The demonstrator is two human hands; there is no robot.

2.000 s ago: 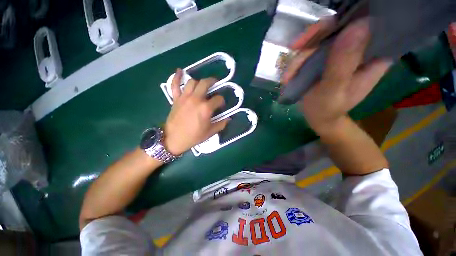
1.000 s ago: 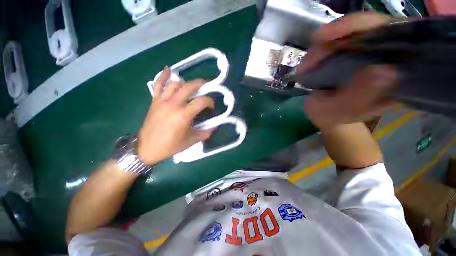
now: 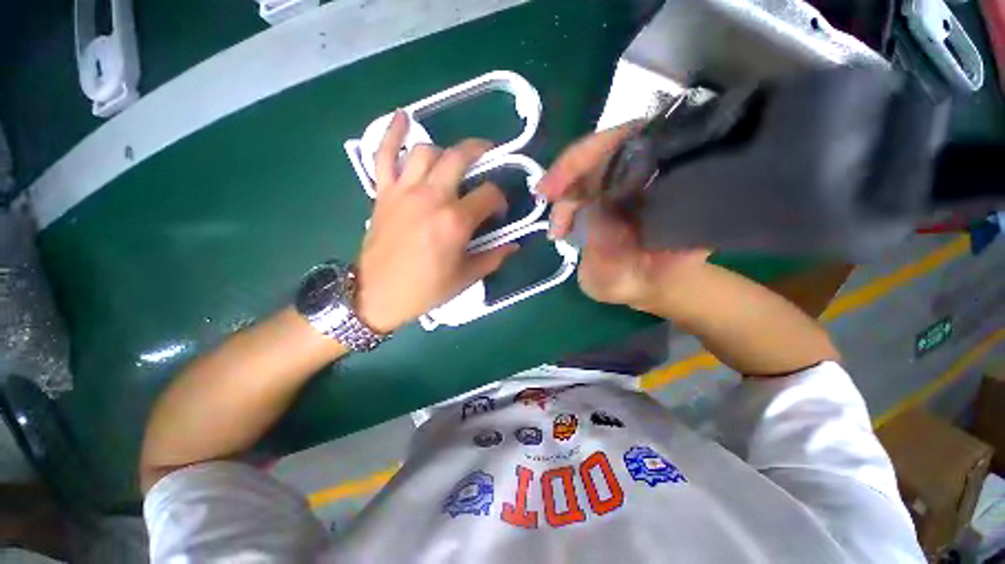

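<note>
Three white plastic loop-shaped housings point(image 3: 529, 107) lie side by side on the green surface. My left hand point(image 3: 430, 220) rests over their disc ends with its fingers spread across them. My right hand point(image 3: 617, 237) holds the blurred grey-black electric screwdriver point(image 3: 771, 165), its fingertips at the right ends of the loops. The driver's tip cannot be made out. The silver-white screw feeder point(image 3: 645, 88) stands behind the driver and is partly hidden by it.
A pale metal strip point(image 3: 254, 72) crosses the green surface point(image 3: 198, 264). Beyond it a waiting housing point(image 3: 107, 66) lies at the upper left. Another white housing point(image 3: 946, 42) is at the upper right. A crinkled clear bag point(image 3: 33, 320) is at the left edge. Cardboard boxes point(image 3: 937, 452) stand lower right.
My right hand and the driver have moved left from the feeder's front to the housings' loop ends. My left hand stays on the housings. The view has shifted, so the far housings sit differently.
</note>
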